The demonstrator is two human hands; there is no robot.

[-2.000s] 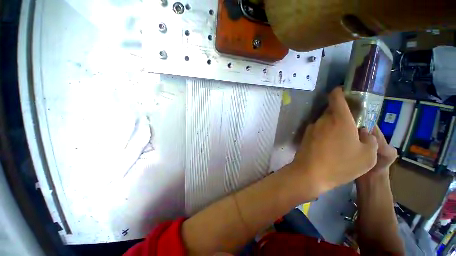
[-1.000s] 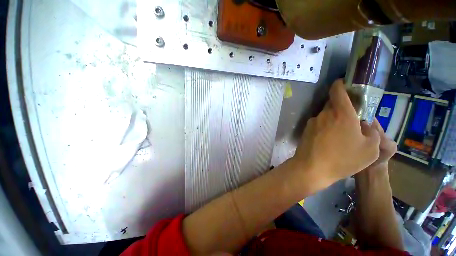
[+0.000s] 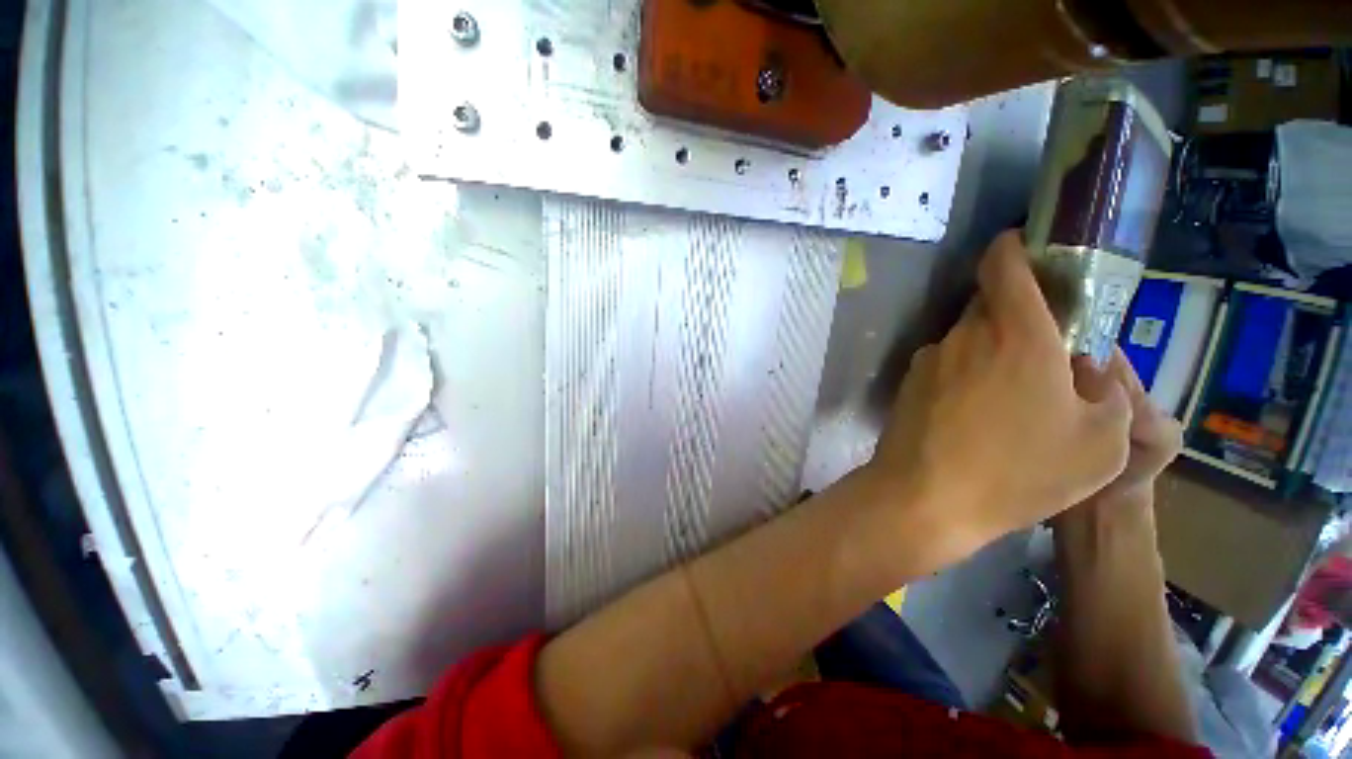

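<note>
A beige teach pendant [image 3: 1094,223] with a dark-red flared screen end and pale keys is held up at the right. My left hand [image 3: 1001,408] is closed around its lower end, one finger along its left side. My right hand [image 3: 1145,438] is behind my left hand at the same end, mostly hidden, and also holds the pendant. Which keys the fingers touch is hidden. An orange-brown holding fixture [image 3: 741,74] sits on the perforated mounting plate [image 3: 682,171], cut off at the top.
A large tan-brown machine head [image 3: 964,52] hangs over the fixture's right side. Below the plate is a ridged metal surface [image 3: 638,400]. A crumpled white piece [image 3: 398,393] lies on the white table [image 3: 193,489]. Blue-and-white shelving or trays [image 3: 1253,356] and boxes stand at the right.
The view has shifted slightly, so the plate and fixture sit higher in the picture. Both hands keep the same grip on the pendant.
</note>
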